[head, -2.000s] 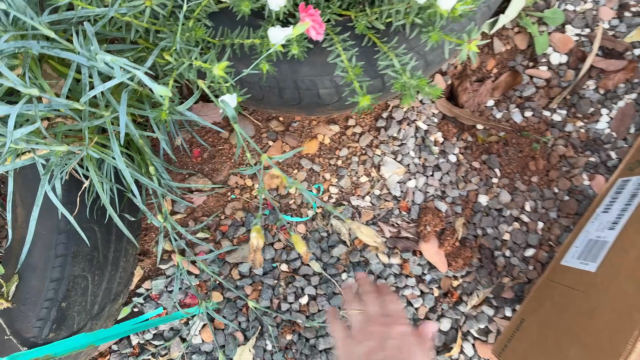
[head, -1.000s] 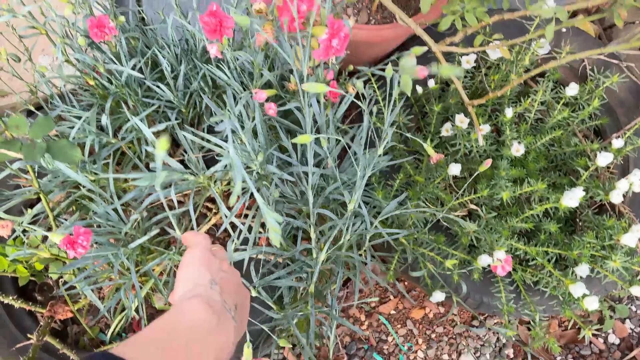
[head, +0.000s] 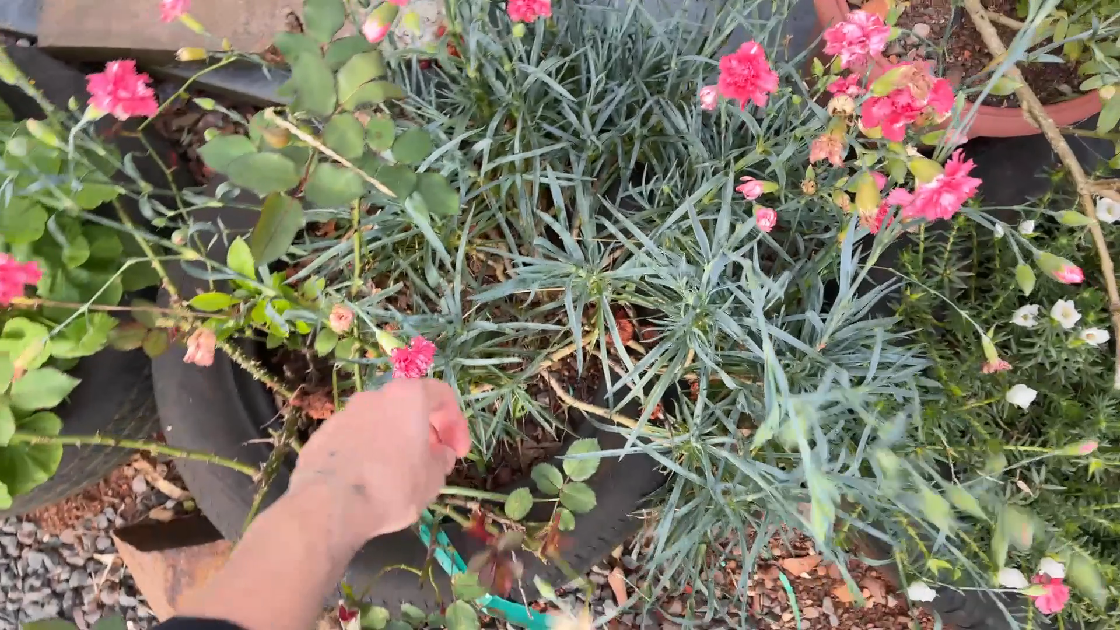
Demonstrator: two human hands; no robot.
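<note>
My left hand (head: 385, 455) reaches in from the lower left, back of the hand up and fingers curled down. Its knuckles are just below a small pink carnation bloom (head: 412, 357), which shows past them. The fingertips are mostly hidden, so whether they pinch a stem is unclear. Around the hand grow narrow blue-green carnation leaves (head: 595, 280), with larger pink carnation blooms (head: 748, 74) at the upper right. A leafy rose stem (head: 560, 490) lies just right of the wrist. My right hand is out of view.
A black tire (head: 206, 411) rings the plants, and a green strap (head: 446, 547) lies by its lower edge. Thorny stems (head: 149, 448) cross at the left. A terracotta pot (head: 1024, 121) stands at the upper right, near a bare branch (head: 1041, 122). Gravel (head: 61, 569) covers the lower left.
The view has swung from gravel and a cardboard box to the carnation clump, then further left. My left hand, spread over the gravel at first, is now curled beside the small pink bloom.
</note>
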